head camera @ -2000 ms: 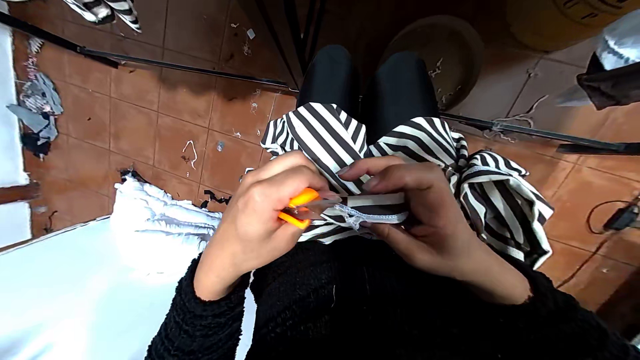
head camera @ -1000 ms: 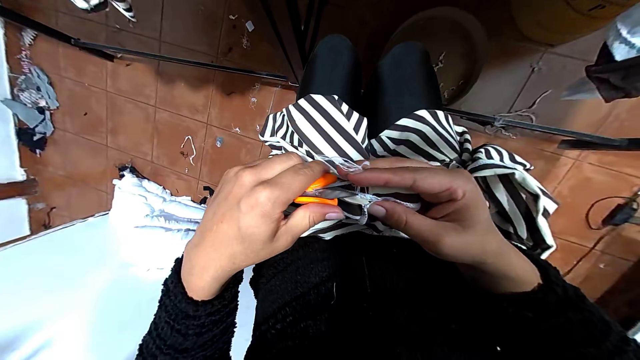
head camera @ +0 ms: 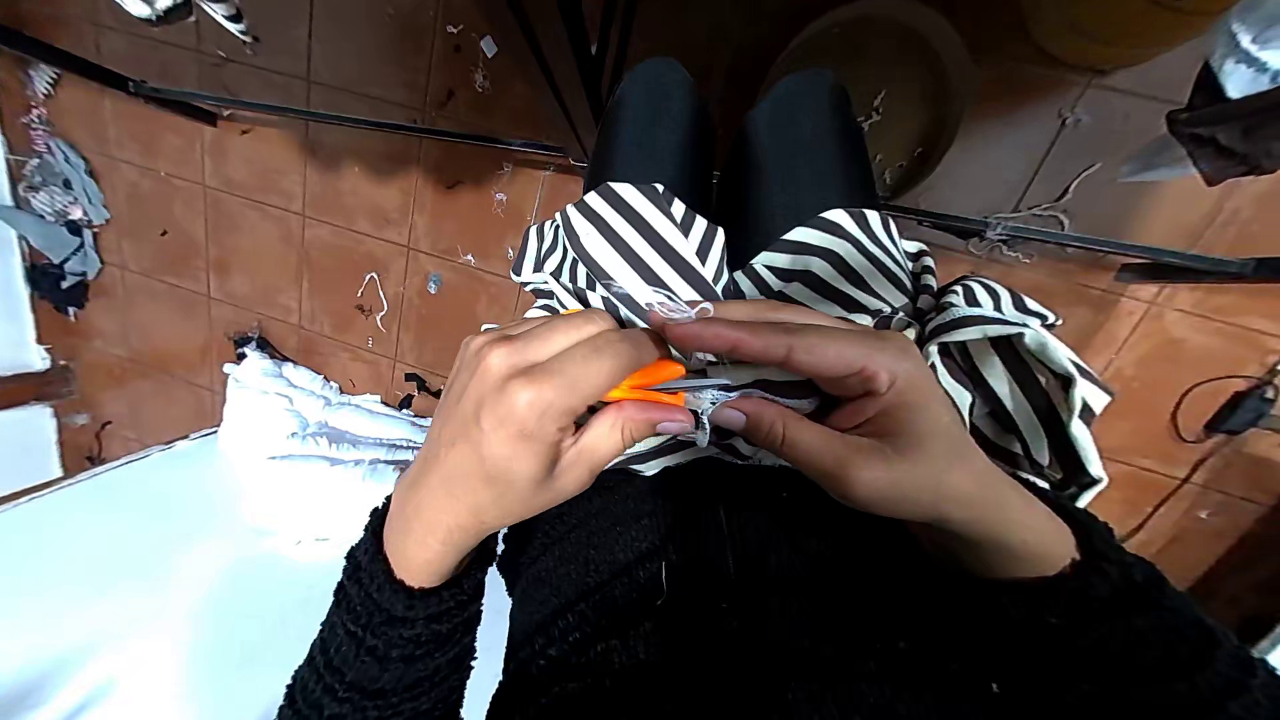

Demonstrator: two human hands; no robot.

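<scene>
Black-and-white striped fabric (head camera: pixel 650 235) lies across my lap. My left hand (head camera: pixel 530 420) grips a small pair of orange-handled scissors (head camera: pixel 650 382), whose short metal blades point right at the fabric's seam edge. Between the fingers of my right hand (head camera: pixel 850 400) is the fabric's edge, with pale overlock stitching. White loose threads (head camera: pixel 680 305) bunch up by my right fingertips, just above the blades. The scissors' handles are partly hidden by my left fingers, and whether the blades are closed I cannot tell.
Folded white cloth (head camera: pixel 310 440) rests on a white surface (head camera: pixel 150 580) at my left. Black metal bars (head camera: pixel 400 125) run across beyond my knees. A round basin (head camera: pixel 900 90), fabric scraps (head camera: pixel 65 200) and thread bits (head camera: pixel 375 300) are on the tiled floor. A dark cable (head camera: pixel 1185 480) lies at right.
My left hand has closed in over the scissors, and both hands' fingertips are nearer each other than two seconds ago. A clump of white threads now shows above my right fingertips.
</scene>
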